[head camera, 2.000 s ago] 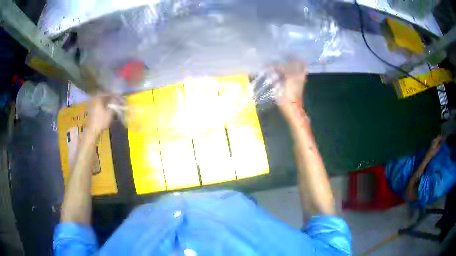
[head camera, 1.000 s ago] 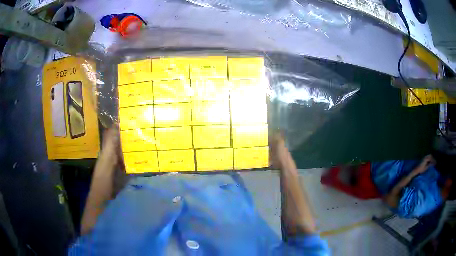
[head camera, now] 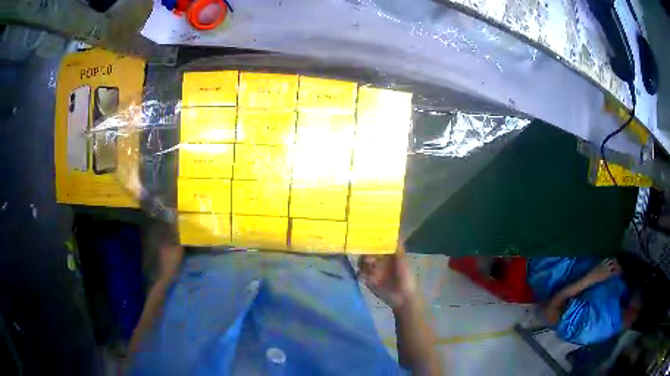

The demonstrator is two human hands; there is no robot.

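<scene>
A tight block of yellow phone gift boxes (head camera: 264, 161) lies on the dark green bench in front of me. A clear plastic bag (head camera: 470, 136) covers the block and spreads out past its left and right sides. My left hand (head camera: 170, 253) is at the block's near left corner, partly hidden and blurred. My right hand (head camera: 386, 273) is at the near right corner with its fingers bent; the block's edge hides the fingertips. I cannot tell whether either hand grips the bag or the boxes.
A flat "POP 10" panel (head camera: 103, 132) lies left of the block. An orange-red and blue tape dispenser (head camera: 206, 13) is on the white shelf behind. Yellow boxes (head camera: 621, 175) and a black cable are at the right. A person in blue (head camera: 588, 294) sits at the lower right.
The block first showed long box faces and now shows a grid of small ones inside the bag. My hands have moved from the far side to its near edge. The view has shifted.
</scene>
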